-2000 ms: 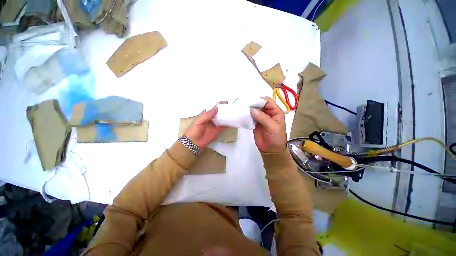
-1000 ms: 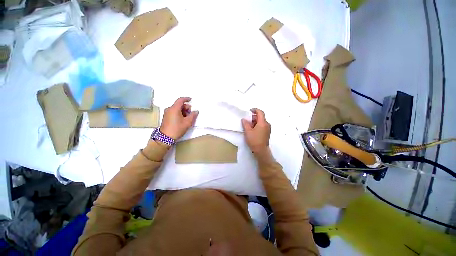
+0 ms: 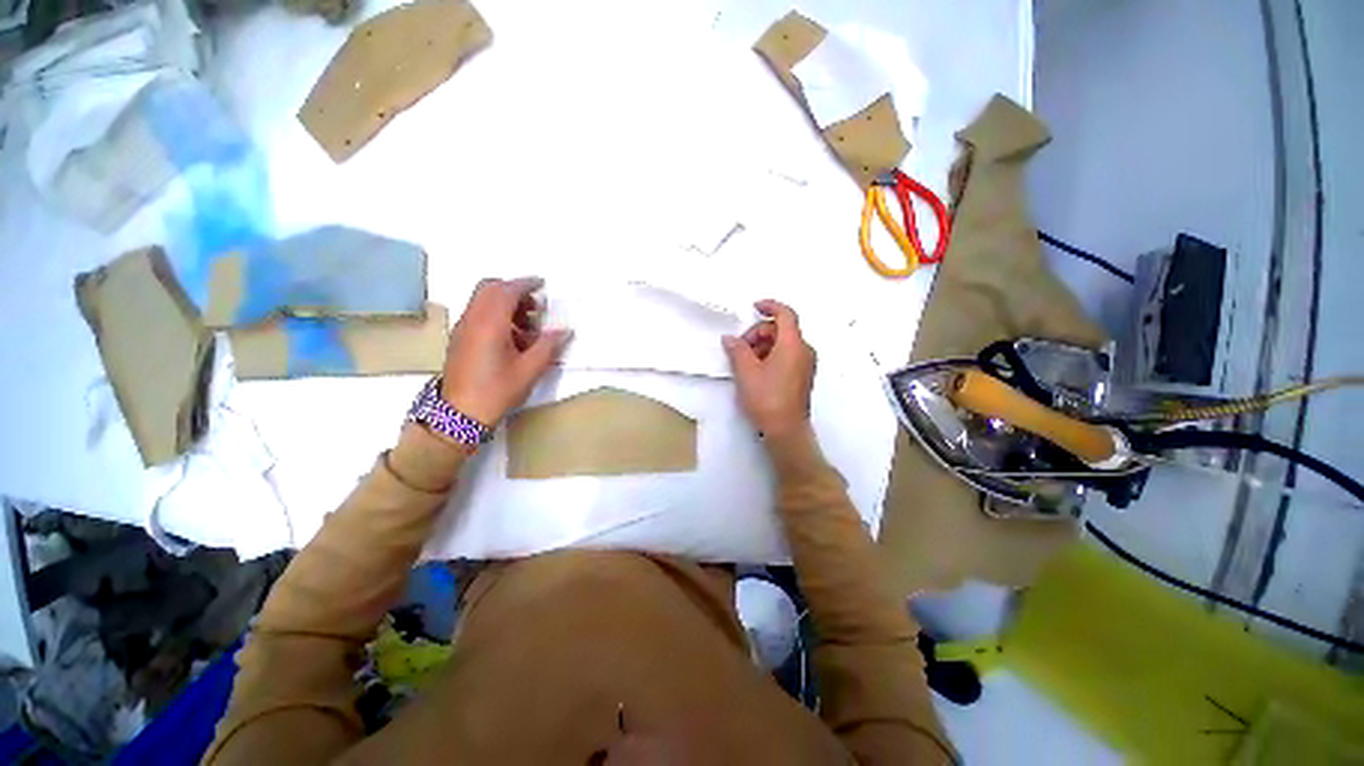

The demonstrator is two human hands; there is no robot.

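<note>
A white interlining piece [image 3: 643, 332] is stretched flat between my hands, hard to see against the white table. My left hand [image 3: 494, 352] pinches its left end and my right hand [image 3: 772, 365] pinches its right end. A khaki fabric piece [image 3: 603, 436] with a peaked top edge and straight bottom edge lies just below it, nearer my body. The white piece's lower edge is just beyond the khaki peak.
Stacked tan and grey-blue pieces [image 3: 352, 273] lie left, with another tan stack [image 3: 145, 353]. A dotted tan pattern [image 3: 392, 78] lies upper left. Scissors [image 3: 905, 225], a khaki cloth [image 3: 980, 255] and an iron [image 3: 1017, 422] are at right, with a dark box [image 3: 1186, 311].
The white piece, bunched between my hands two seconds ago, is now spread out. My hands have moved apart, uncovering the khaki piece. The camera view has shifted.
</note>
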